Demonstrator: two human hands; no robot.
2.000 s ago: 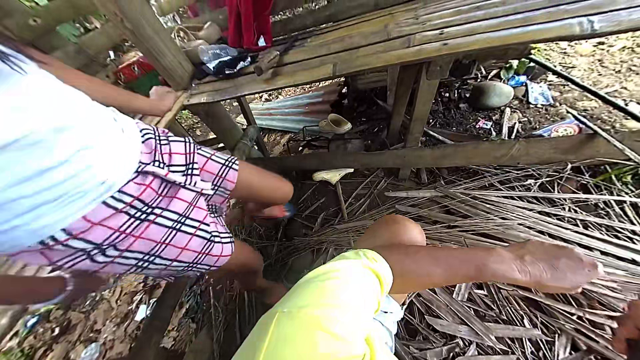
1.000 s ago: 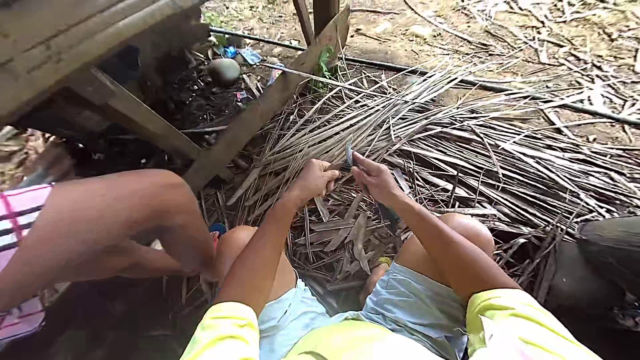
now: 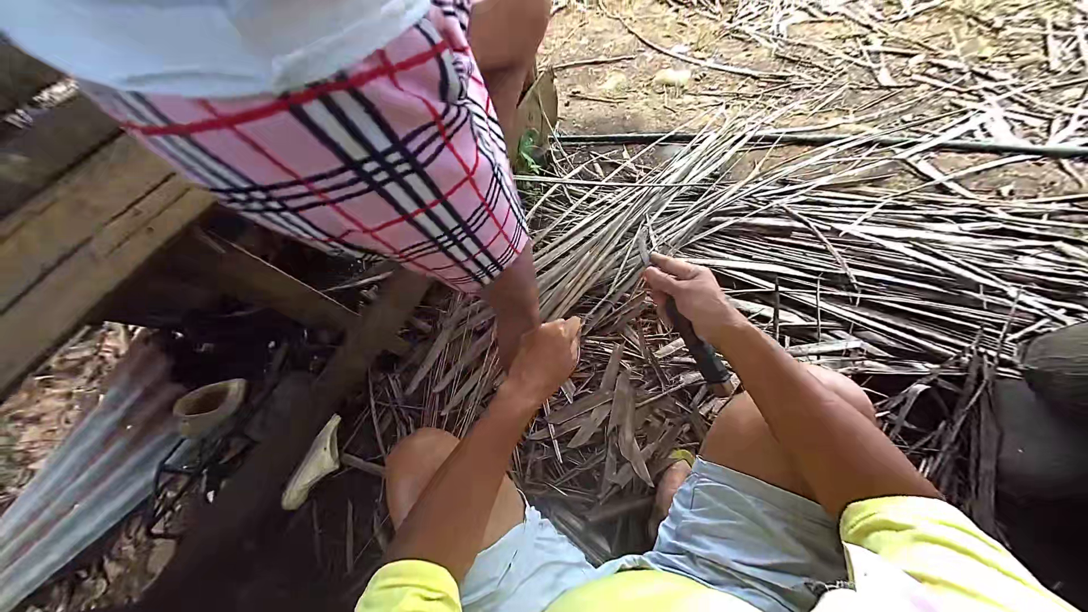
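My right hand (image 3: 690,297) is closed around a knife (image 3: 699,353) with a dark handle; a short piece of its pale blade shows above my fingers. The handle points down toward my right knee. My left hand (image 3: 548,353) is curled into a fist to the left of it, beside the other person's leg; whether it pinches a thin strip cannot be told. Both hands are over the near edge of a heap of dry palm fronds (image 3: 816,246). Short dry leaf pieces (image 3: 625,416) lie on the ground between my knees.
A person in plaid shorts (image 3: 382,161) stands close at my left. Wooden beams (image 3: 93,229), a corrugated metal sheet (image 3: 93,476) and a pale wedge-shaped object (image 3: 313,463) are at left. A dark hose (image 3: 918,144) runs beyond the fronds.
The person in plaid shorts has come forward to stand beside my left hand. My two hands, close together one second ago, are now farther apart.
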